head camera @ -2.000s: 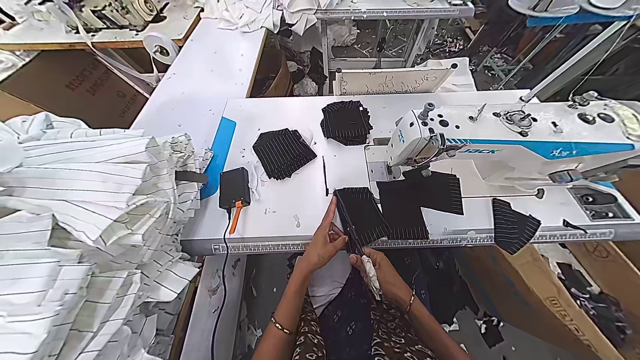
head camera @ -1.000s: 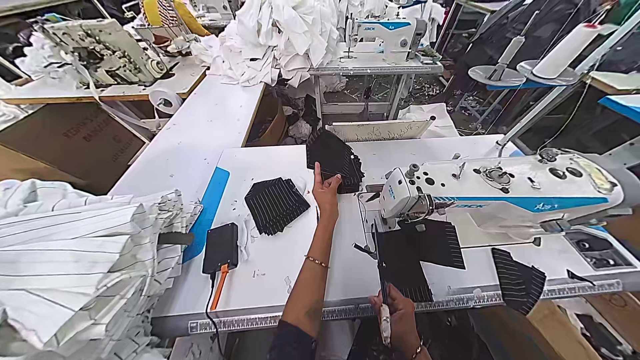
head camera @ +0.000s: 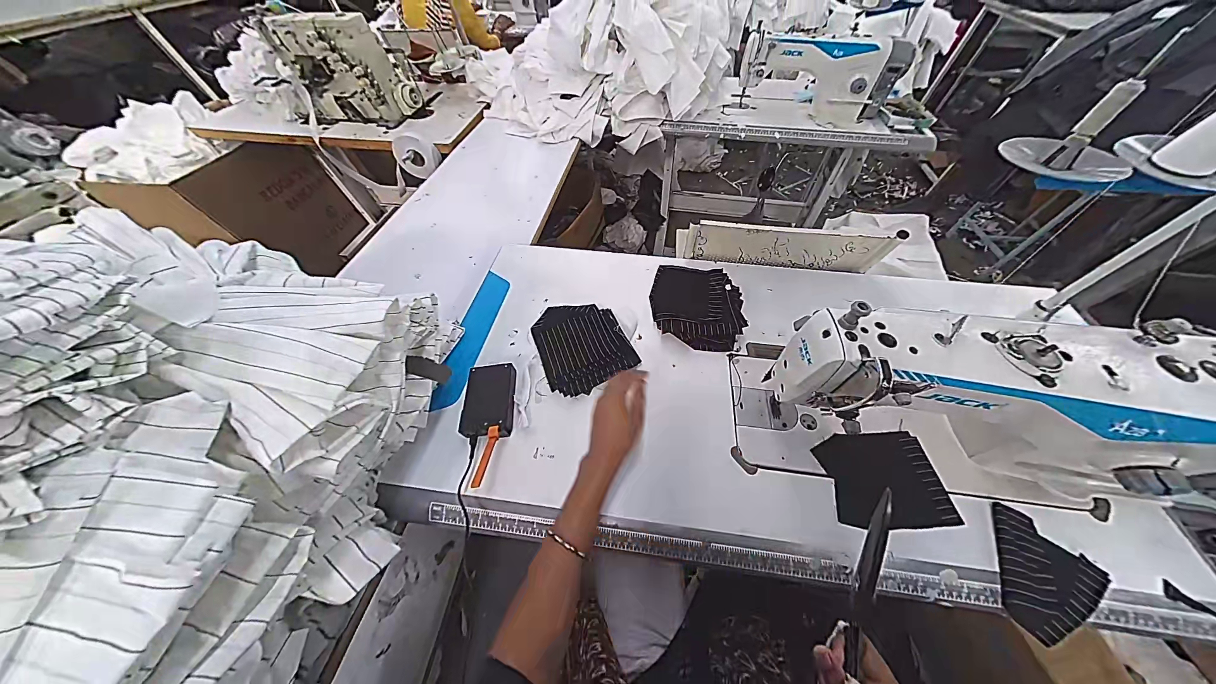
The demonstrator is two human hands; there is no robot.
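Observation:
My left hand (head camera: 617, 418), partly blurred, is at the lower edge of a stack of black pinstriped fabric pieces (head camera: 581, 350); whether its fingers grip a piece cannot be told. A second black pinstriped stack (head camera: 698, 306) lies farther back, left of the sewing machine (head camera: 988, 380). Low in the view, my right hand (head camera: 850, 660) is closed around the handle end of dark scissors (head camera: 872, 560), whose blades point up over the table edge. One black piece (head camera: 888, 480) lies just in front of the machine head, and a striped one (head camera: 1047, 573) hangs over the front edge at right.
Striped white fabric (head camera: 171, 380) is heaped at the left. A black box (head camera: 488, 399) with an orange strap and a cable rests on the table. A measuring tape (head camera: 703, 548) runs along the front edge. Behind are a cardboard box (head camera: 247, 204) and another sewing machine (head camera: 826, 71).
My left hand has moved from the back stack to the left stack. The dark pieces beside my right hand one second ago no longer show there. The view has shifted.

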